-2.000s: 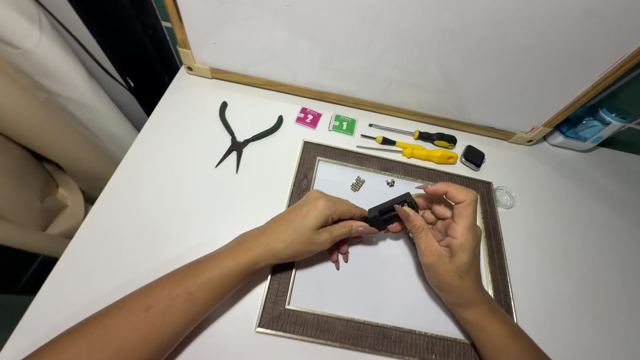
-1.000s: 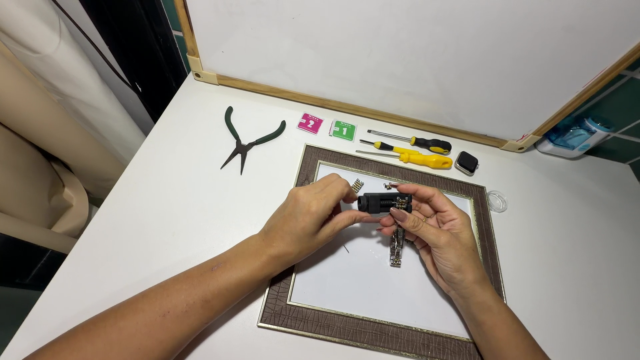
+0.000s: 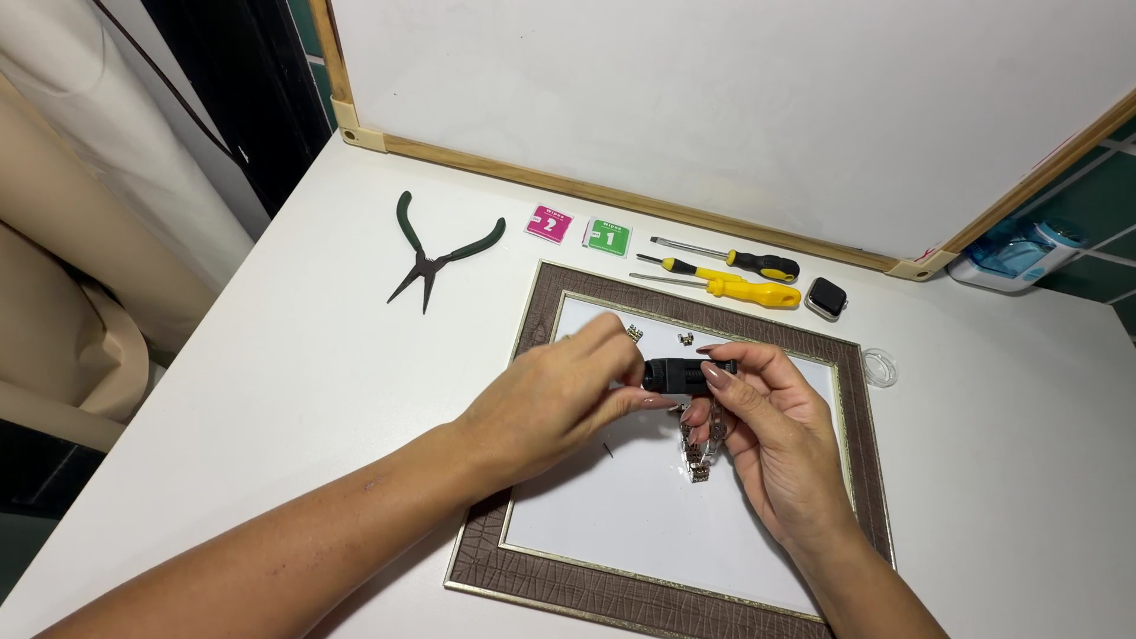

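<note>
Over the white panel of a brown textured frame (image 3: 484,541), both hands hold a black watch-band link remover (image 3: 679,375). My left hand (image 3: 568,390) grips the knob at its left end. The body is held near its right end by my right hand (image 3: 772,426), thumb in front. A metal link watch band (image 3: 699,466) hangs below the tool, partly hidden by the right fingers. Behind the tool, small loose metal links (image 3: 686,339) and another group of links (image 3: 635,333) lie on the panel. A thin pin (image 3: 608,450) rests on the panel below my left hand.
Needle-nose pliers (image 3: 429,264) lie open at the left. Behind the frame are a pink wipe packet (image 3: 549,224), a green one (image 3: 608,238), a black-and-yellow screwdriver (image 3: 765,264), a yellow screwdriver (image 3: 754,291) and a smartwatch case (image 3: 826,298). A clear ring (image 3: 879,367) sits right; a whiteboard (image 3: 710,115) stands behind.
The link remover has turned from tilted to nearly level, and the metal band now shows hanging beneath it. My left hand has moved onto the knob end.
</note>
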